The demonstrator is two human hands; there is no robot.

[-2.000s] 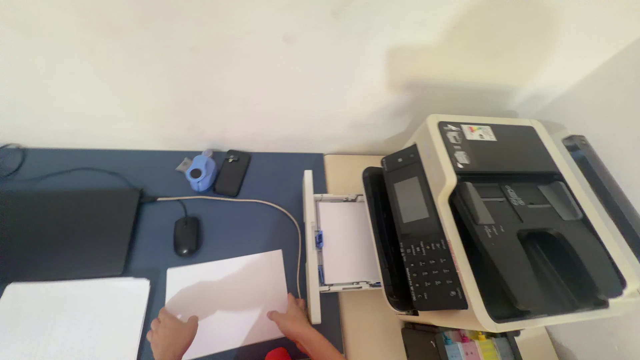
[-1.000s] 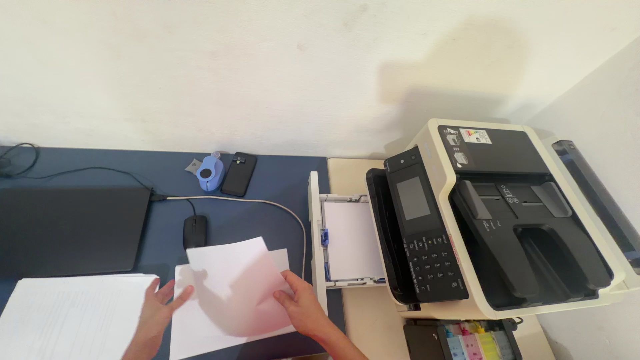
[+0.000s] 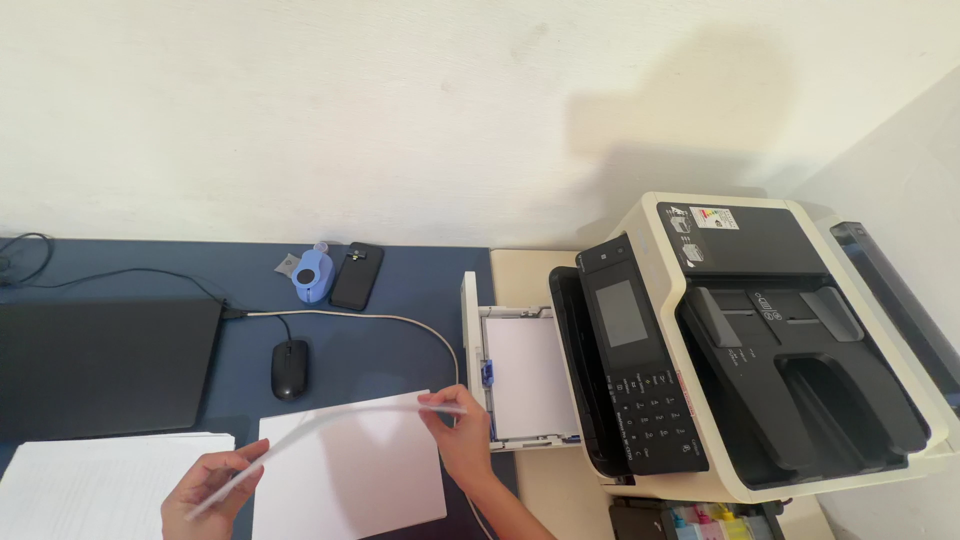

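Note:
A thin stack of white paper [image 3: 337, 417], seen nearly edge-on and bowed upward, spans both hands. My left hand [image 3: 217, 487] pinches its lower left end, and my right hand [image 3: 461, 435] pinches its right end. Below it, more white paper [image 3: 375, 480] lies flat on the blue desk. Just right of my right hand, the printer's paper tray [image 3: 471, 337] is pulled out, with white sheets [image 3: 529, 375] lying in it. The multifunction printer [image 3: 772, 337] stands at the right.
A closed black laptop [image 3: 105, 367] and a printed paper stack [image 3: 90, 487] lie at left. A mouse [image 3: 289, 369], a blue craft punch [image 3: 313, 275], a phone [image 3: 357, 276] and a pale cable [image 3: 390, 317] are behind the hands. Ink tanks [image 3: 709, 523] sit below the printer.
Two seconds ago both hands were at the sides of the flat paper on the desk. Part of that paper has been lifted and is now held bowed, edge-on, between them.

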